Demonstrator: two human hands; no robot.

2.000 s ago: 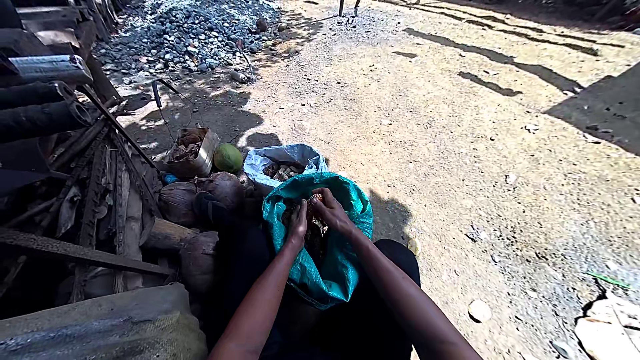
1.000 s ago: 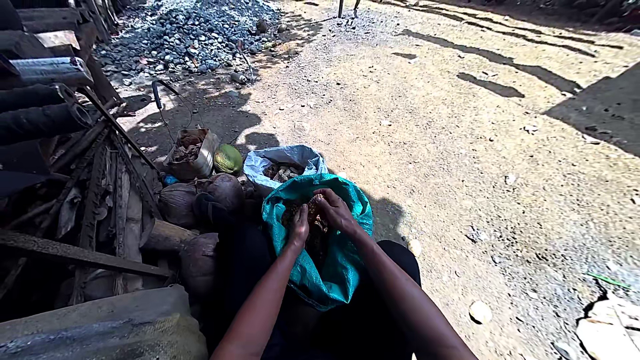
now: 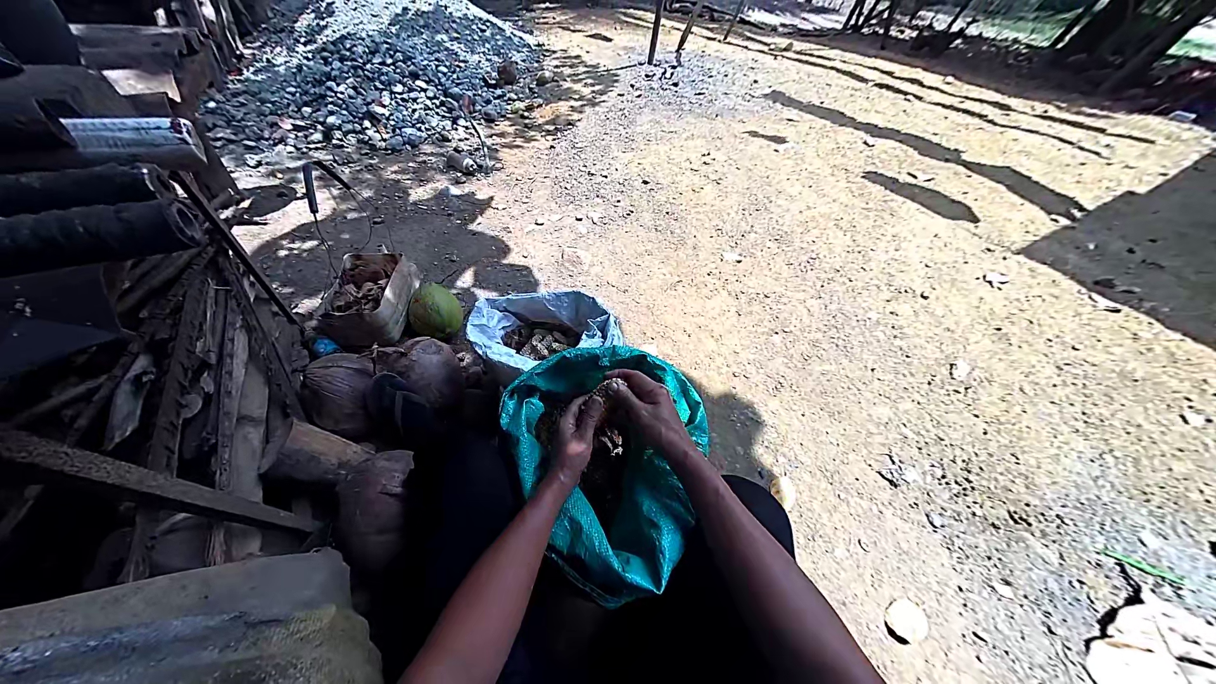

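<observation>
A green woven plastic sack (image 3: 632,560) stands open between my knees, with dark contents partly hidden by my hands. Over its mouth, my left hand (image 3: 576,439) and my right hand (image 3: 651,413) meet around a small, pale, knobbly piece (image 3: 609,388), which looks like a dried corn cob; its exact kind is hard to tell. The fingers of both hands are closed on it. Just beyond the green sack, and touching it, is a white woven sack (image 3: 494,328) holding several similar knobbly pieces (image 3: 543,342).
Left of the sacks lie brown coconuts (image 3: 338,391), a green coconut (image 3: 435,311) and a cut container (image 3: 394,299) of husk-like scraps. Stacked wood (image 3: 228,408) and dark rolls (image 3: 95,228) stand along the left. A gravel heap (image 3: 380,76) rises behind; sunlit ground (image 3: 807,313) stretches right.
Both hands remain over the green sack, with small shifts of the fingers. The pale piece shows more clearly between them now.
</observation>
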